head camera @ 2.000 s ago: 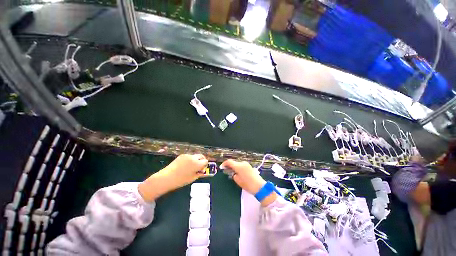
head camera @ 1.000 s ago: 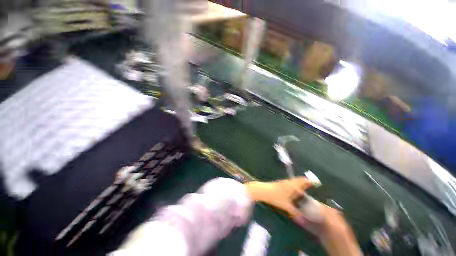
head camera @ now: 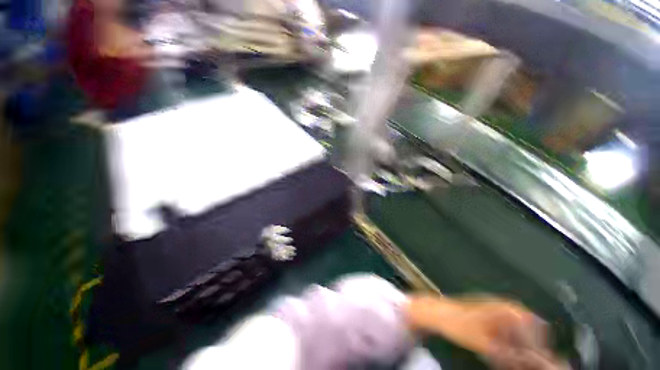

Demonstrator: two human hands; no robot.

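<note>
My left hand (head camera: 499, 331) is at the lower right, heavily blurred, beyond a pale lavender sleeve. It is over the bench side of the belt edge. Whether its fingers hold anything cannot be told. No separate right hand can be made out; the picture is cut off and smeared beside my left hand. A large stack of black trays (head camera: 239, 217) stands at the left, its top covered by a bright white grid of shells (head camera: 217, 155). A small white cluster (head camera: 278, 242) sits at the stack's front, above striped tray edges.
The dark green belt (head camera: 463, 231) runs down to the right, with a worn edge strip (head camera: 394, 253). Blurred corded pieces (head camera: 427, 172) lie behind a metal post (head camera: 373, 94). A person in red (head camera: 108, 65) is at the upper left. Blurred pale shapes lie at the belt's lower right.
The view has swung left, bringing the tray stack fully in. The cord pile, the shell row and the blue wristband have left the picture. My left hand shows farther right and lower.
</note>
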